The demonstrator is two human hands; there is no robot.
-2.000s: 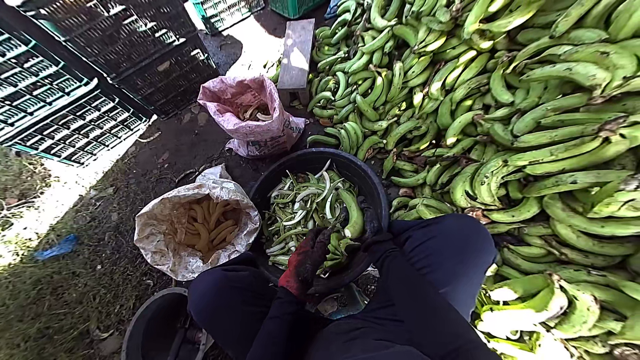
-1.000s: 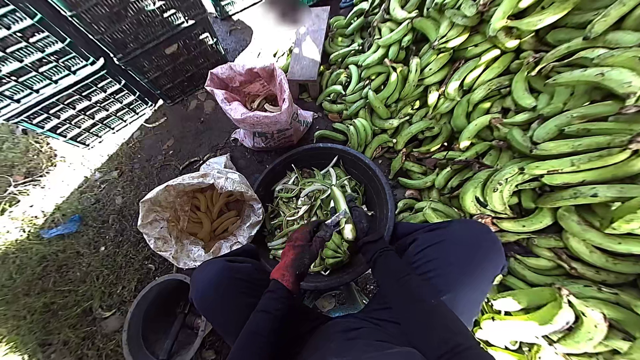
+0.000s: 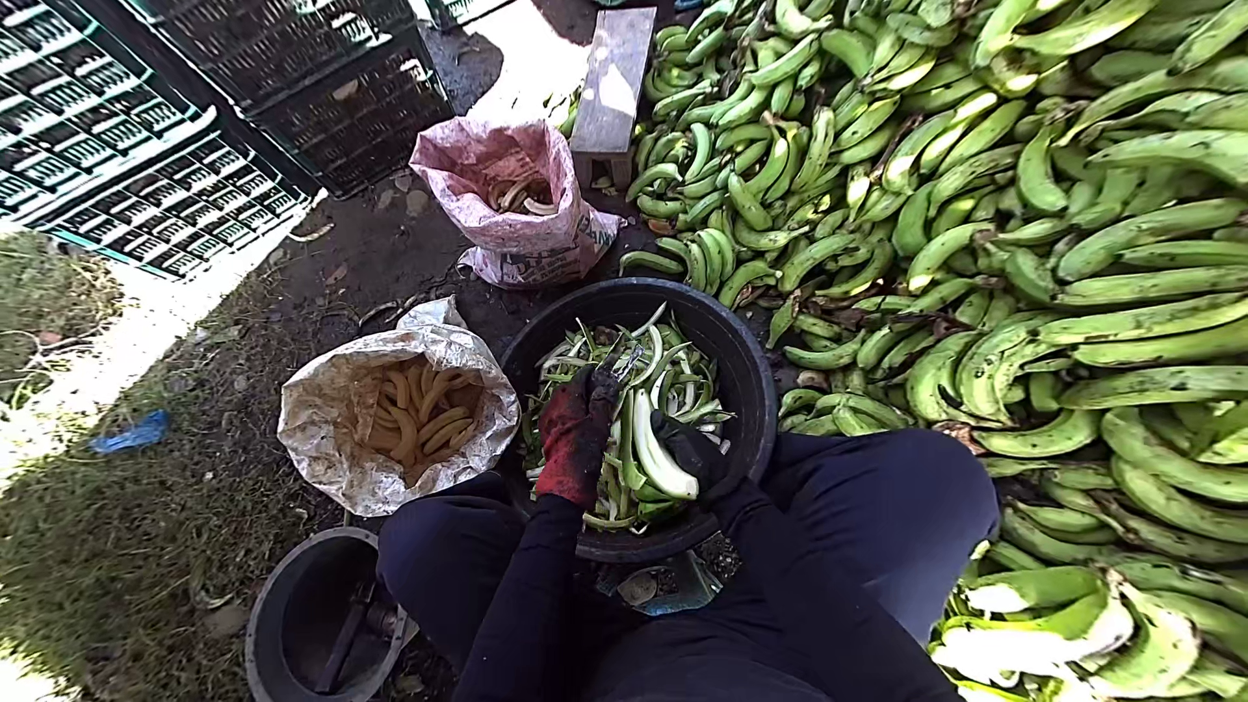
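Observation:
My left hand [image 3: 575, 439], in a red and black glove, is over the black basin [image 3: 751, 390], closed around a small metal tool [image 3: 629, 366], perhaps a knife or peeler, mostly hidden. My right hand [image 3: 697, 453], in a dark glove, holds a mostly peeled plantain [image 3: 658, 448] whose pale flesh shows, with some green skin along its side. Green peel strips [image 3: 673, 361] fill the basin beneath both hands. Peeled plantains [image 3: 419, 414] lie in the whitish sack [image 3: 322, 390] left of the basin.
Behind the basin stand a pink sack [image 3: 497, 229] with pale pieces inside and a small bench [image 3: 614, 88]. A large heap of green plantains [image 3: 975, 253] covers the right side. Plastic crates [image 3: 322, 88] stand at the upper left, a dark bucket [image 3: 263, 624] at the lower left.
The plantain was green two seconds ago; one second ago a pale strip showed, and now much of its skin is off. It has tilted, its lower end swinging right.

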